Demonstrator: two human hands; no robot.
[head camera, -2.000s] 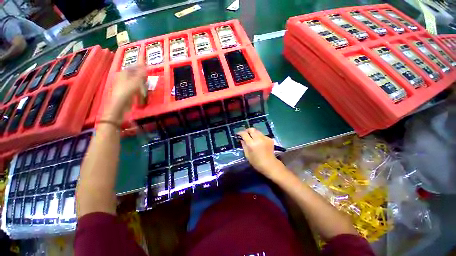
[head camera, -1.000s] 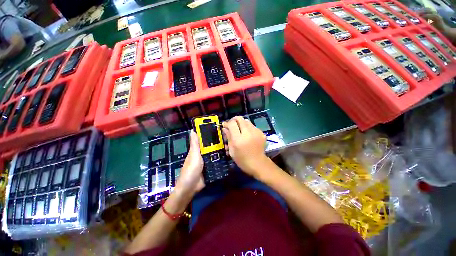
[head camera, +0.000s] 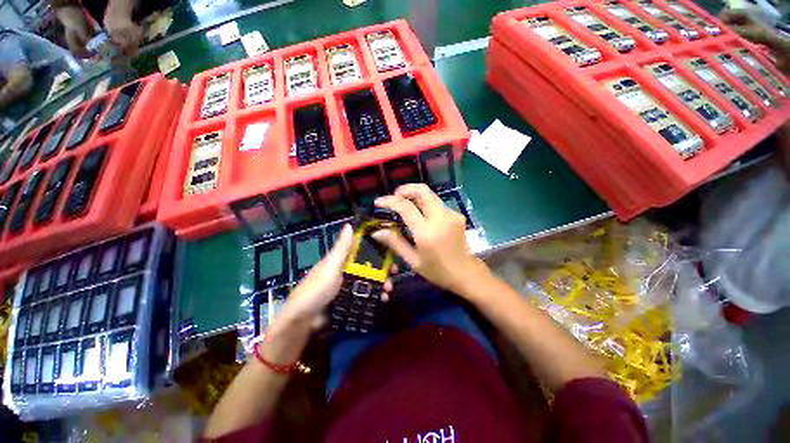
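Note:
My left hand (head camera: 316, 290) holds a black keypad phone (head camera: 357, 304) upright in front of my body, over the bench's near edge. A yellow liner (head camera: 368, 269) frames the phone's screen area. My right hand (head camera: 430, 232) is at the top of the phone, its fingers over the upper screen area; whether they pinch the liner or a tool is hidden. Behind and under the hands lies a lens tray (head camera: 271, 264) with black-framed lenses, partly covered by them.
A foam phone tray (head camera: 260, 182) with black and pale gold handsets stands behind the lens tray. More foam trays stand left (head camera: 130, 186) and right (head camera: 598, 147). Stacked lens trays (head camera: 82, 311) are at left, a white wipe (head camera: 500, 145) at right, yellow waste liners (head camera: 598, 320) below. Another person's hands (head camera: 121, 30) are at upper left.
The phone has tilted and moved slightly lower in my left hand. My right fingers have moved from its right side over the top of the screen and liner. Hands have appeared at upper left.

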